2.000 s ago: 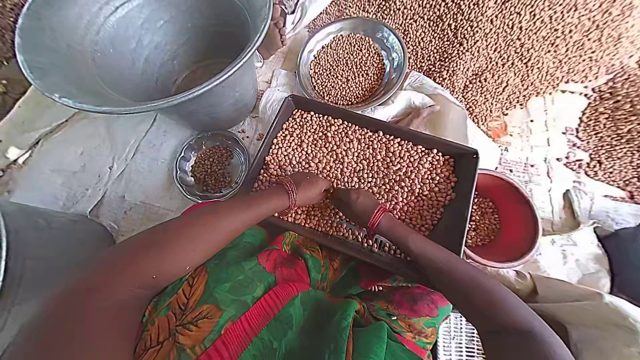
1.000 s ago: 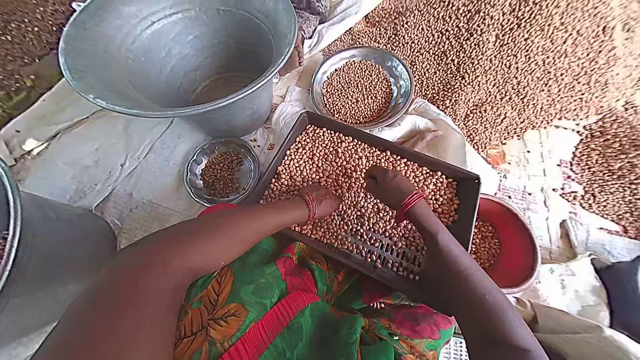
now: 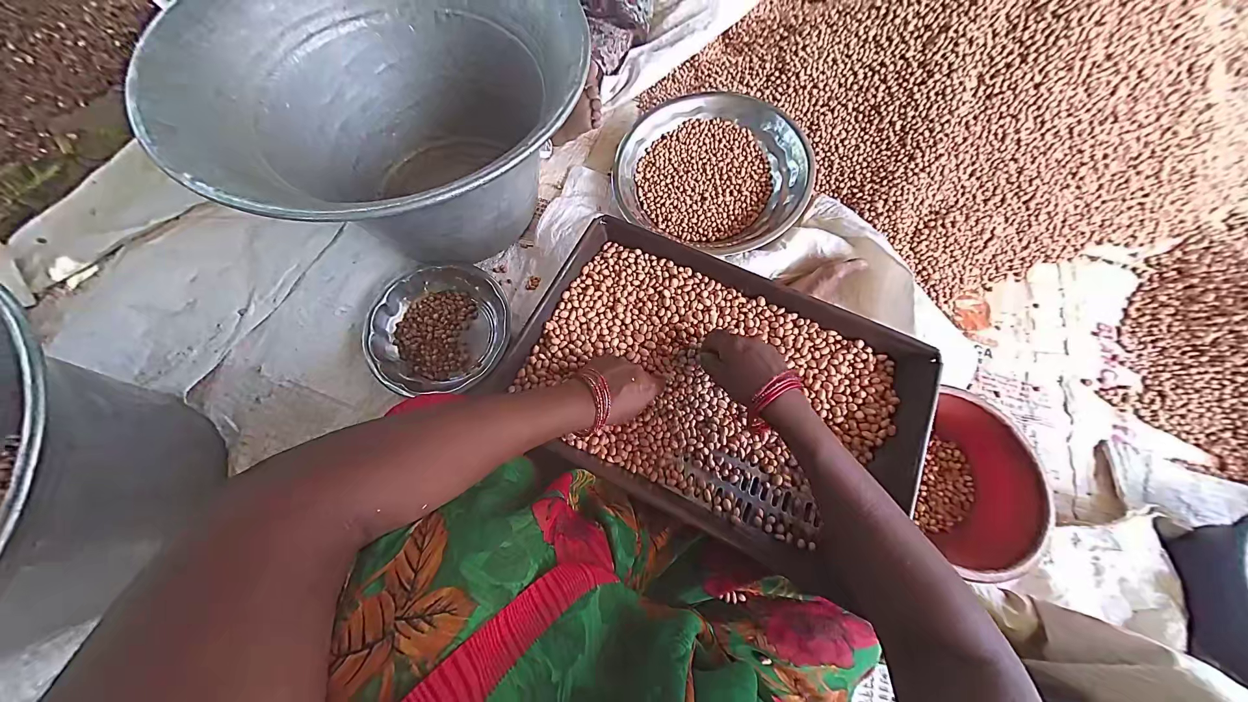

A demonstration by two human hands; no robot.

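A dark rectangular tray (image 3: 765,283) with a slotted bottom rests at my lap, spread with light-brown nuts or seeds (image 3: 624,292). My left hand (image 3: 629,390), fingers curled, lies on the nuts near the middle of the tray; whether it grips any is hidden. Just right of it and a little farther off, my right hand (image 3: 738,366) dips its curled fingers into the nuts, the fingertips partly hidden. The hands are apart. Slots (image 3: 751,487) show through thinly spread nuts along the tray's near side. Red bangles circle both wrists.
A large metal tub (image 3: 468,210) stands back left, another metal container (image 3: 117,468) at the left edge. Steel bowls of small nuts (image 3: 795,156) (image 3: 375,366) sit behind and left of the tray. A red bowl (image 3: 1014,497) stands right. A broad nut heap (image 3: 1024,127) covers the sheeting.
Both hands have shifted within the tray; they were close together two seconds ago and are now apart. More slots show along the tray's near side than two seconds ago.
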